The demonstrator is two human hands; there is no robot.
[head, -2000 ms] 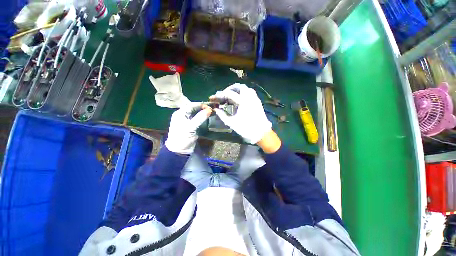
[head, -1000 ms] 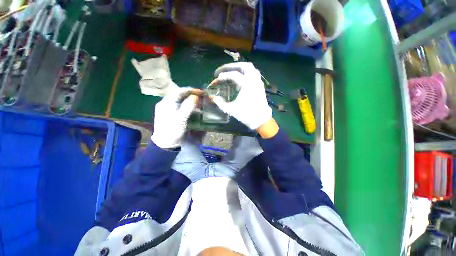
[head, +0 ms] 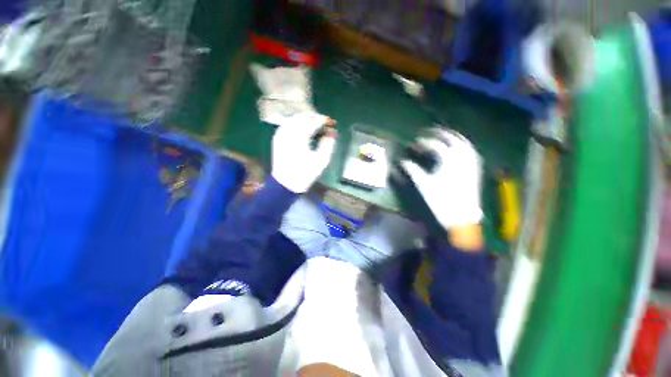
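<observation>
The frame is blurred. The silver-grey metal block point(head: 356, 171) lies on the green mat in front of me, with a small gold piece point(head: 368, 154) on its top. My gloved left hand point(head: 300, 153) is left of the block, thumb and fingers curled towards each other; brownish colour shows at the fingertips, and I cannot tell if they hold a small part. My gloved right hand point(head: 450, 175) is right of the block, thumb and fingers bent around a dark area. I cannot tell whether that is a tool or shadow. Neither hand touches the block.
The crumpled wipe point(head: 285, 94) lies behind my left hand. The red box point(head: 283, 50) and blue bins stand at the back. The deep blue tote point(head: 88, 213) is at left. The yellow-handled tool point(head: 508, 206), white bucket point(head: 541, 62) and green conveyor point(head: 600, 221) are at right.
My hands have moved apart, the right one clearly to the right. The metal block and the gold piece on it now show between them. The view has turned and shifted.
</observation>
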